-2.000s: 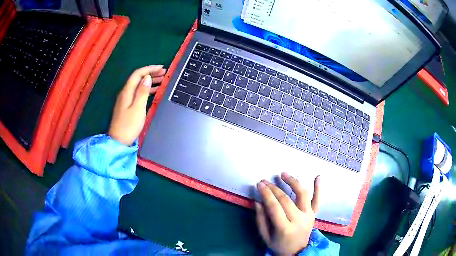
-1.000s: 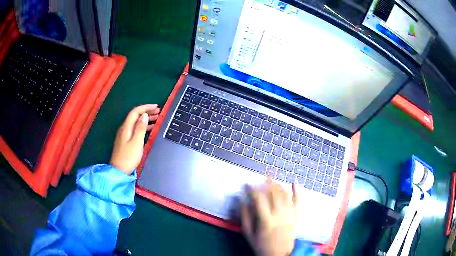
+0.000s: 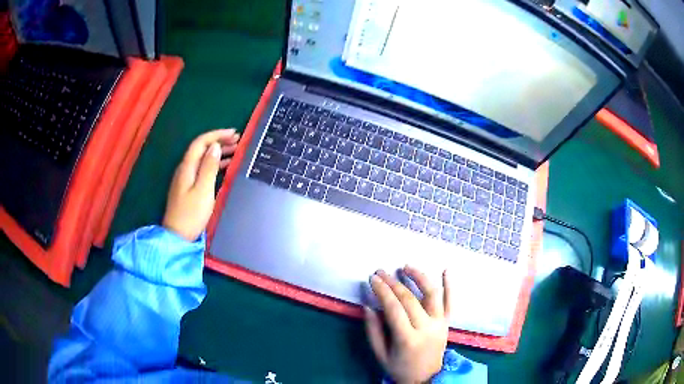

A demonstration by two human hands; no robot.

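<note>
An open grey laptop (image 3: 285, 232) lies on a red-orange foam tray (image 3: 285, 285). Its screen shows a white window over a blue-swirl desktop. My right hand (image 3: 411, 326) rests palm down, fingers apart, its fingertips on the touchpad area below the keyboard (image 3: 390, 172). My left hand (image 3: 196, 184) is beside the laptop's left edge, fingers slightly bent by the foam tray, holding nothing. A USB plug (image 3: 539, 215) on a thin black cable sits in the laptop's right side.
A darker open laptop (image 3: 45, 127) lies on stacked red foam trays (image 3: 112, 150) at the left. At the right are a blue label roll holder (image 3: 621, 229) with white strips (image 3: 616, 330) and a black device (image 3: 574, 300). Another laptop stands at the upper right.
The view has shifted. My right hand was blurred in motion over the touchpad area one second ago and is now sharp, fingers spread there. My left hand stays beside the laptop.
</note>
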